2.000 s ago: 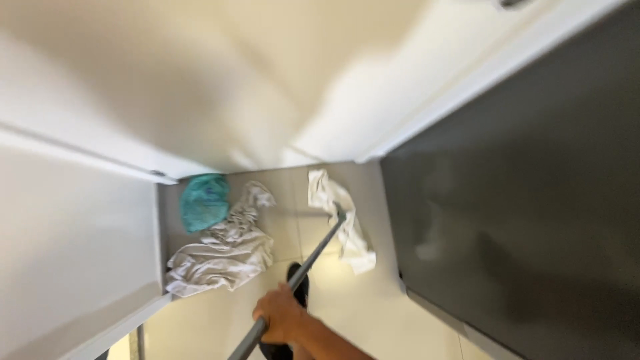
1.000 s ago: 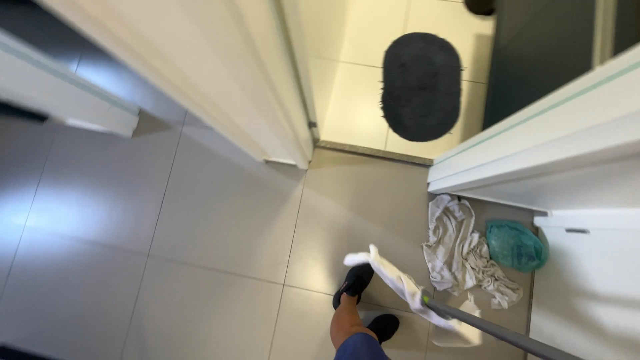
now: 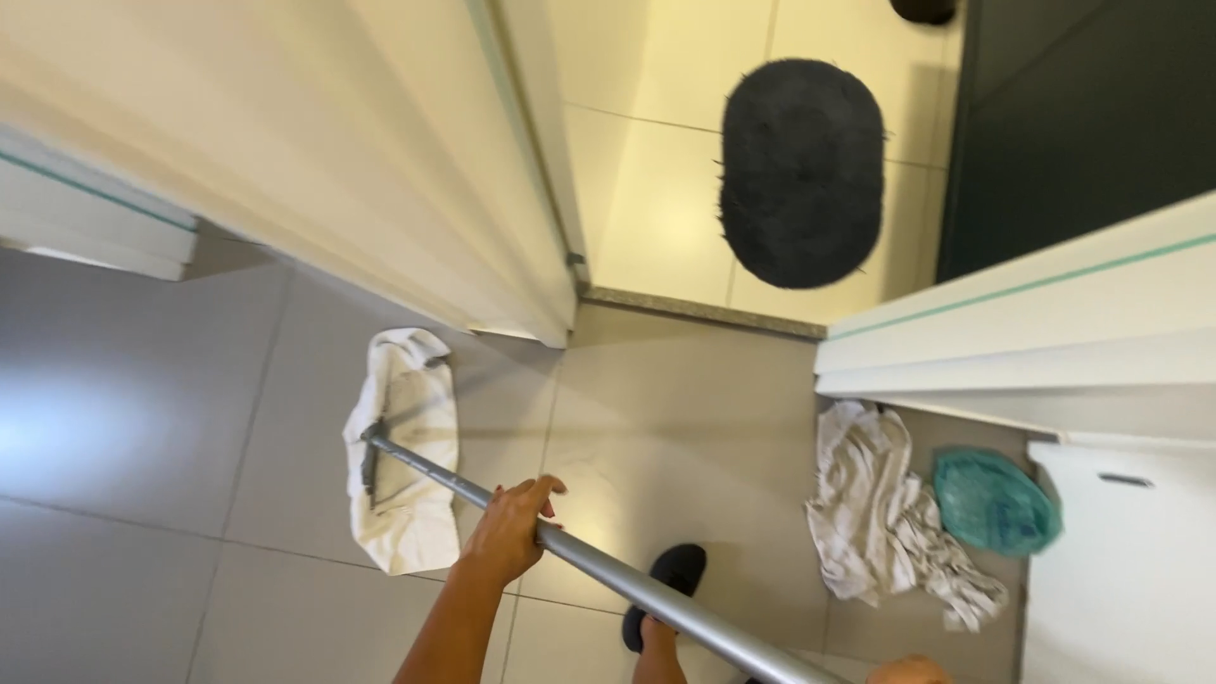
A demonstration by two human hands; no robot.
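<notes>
My left hand (image 3: pixel 513 532) is closed around a grey metal pole (image 3: pixel 655 603) that runs from the lower right up to the left. At the pole's far end, a white cloth (image 3: pixel 418 475) lies spread on the grey tile floor, partly over a dark head or bar. Only a small part of my right hand (image 3: pixel 909 671) shows at the bottom edge, near the pole's lower end; its fingers are hidden. Crumpled whitish cloths (image 3: pixel 860 513) lie at the right beside a green plastic bag (image 3: pixel 996 502).
A dark oval mat (image 3: pixel 803 176) lies on cream tiles beyond a stone threshold (image 3: pixel 703 312). White door frames or panels (image 3: pixel 1026 313) stand at both sides. My foot in a black shoe (image 3: pixel 679 570) is below the pole.
The white cloth at the pole's end has moved from beside my feet to the left, near the door frame. My left hand has come into view on the pole.
</notes>
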